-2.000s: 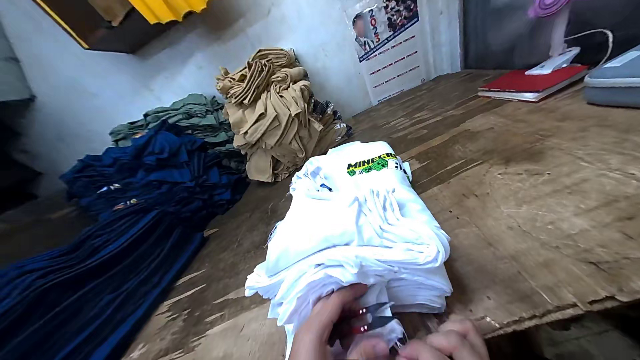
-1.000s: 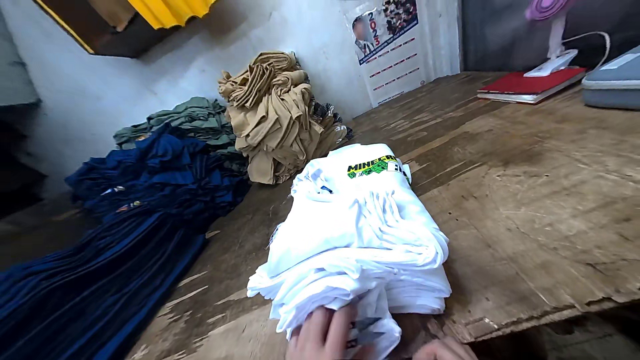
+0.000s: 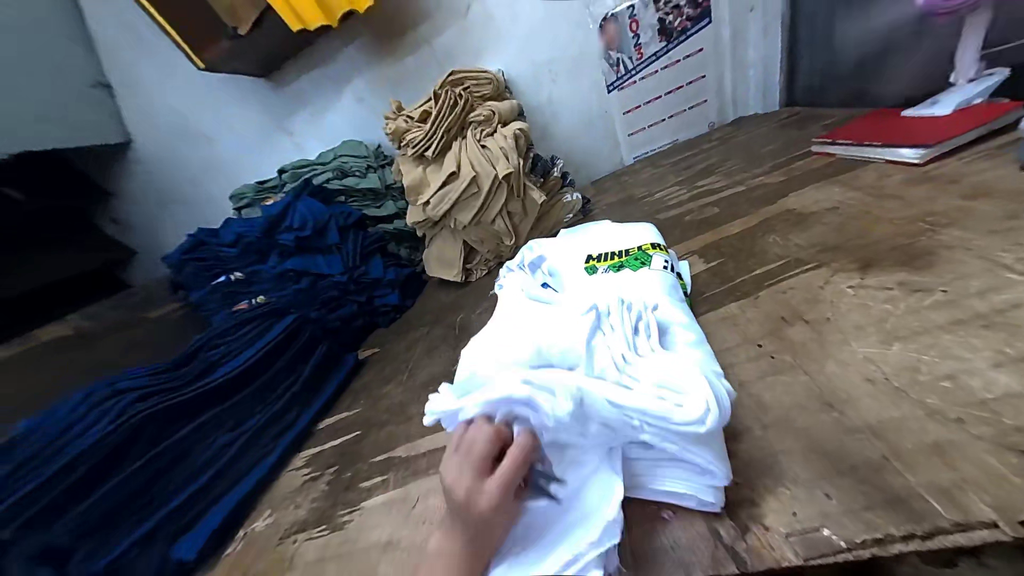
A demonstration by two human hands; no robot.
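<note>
Folded white garments [image 3: 592, 344] lie stacked on a worn wooden table, the top one bearing a green, black and yellow print. At the near left edge of the stack, my left hand [image 3: 484, 472] is closed on a fold of white cloth. Beside its fingers a small dark pointed tool [image 3: 544, 480], possibly thread snips, shows blurred against the cloth; its grip is partly hidden. One white layer hangs loose toward me below the hand. My right hand is out of view.
Navy garments [image 3: 288, 264] spread along the left, with green garments [image 3: 344, 176] and a tall tan pile [image 3: 472, 176] behind. A red book [image 3: 912, 132] under a white stand [image 3: 960, 92] sits back right. The table edge [image 3: 904, 548] runs at lower right.
My left hand has moved up and left along the near edge of the stack, lifting white cloth. My right hand, earlier at the bottom near the stack, has left the view.
</note>
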